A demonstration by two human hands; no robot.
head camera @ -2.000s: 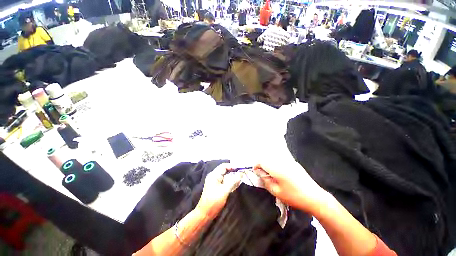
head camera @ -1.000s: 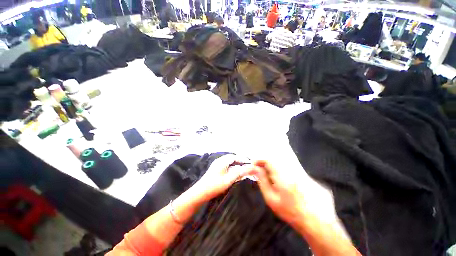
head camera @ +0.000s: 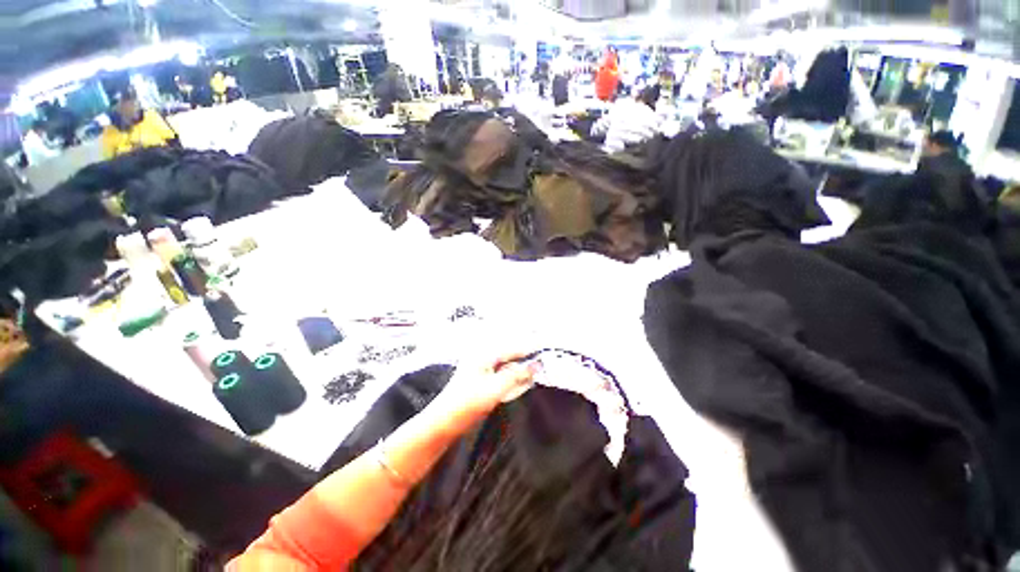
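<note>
A black coat [head camera: 537, 480] lies heaped on my lap and the front table edge. A white curved piece, maybe a shoulder pad [head camera: 598, 391], shows along a dark fabric edge on top of it. My left hand [head camera: 509, 382] pinches the left end of the white piece with the coat edge. My right hand is not in view. No needle or thread can be made out.
Black thread cones [head camera: 255, 391], other spools [head camera: 168, 263], a dark flat phone [head camera: 320, 333], scissors [head camera: 386, 321] and small fasteners [head camera: 349, 385] are on the white table [head camera: 324, 246]. A large dark coat pile [head camera: 839, 346] lies right, brown-black garments [head camera: 548, 201] behind.
My right hand has left the white piece and gone out of the picture. The white piece now shows as a long curve. My left hand still holds its end. The view has tilted up.
</note>
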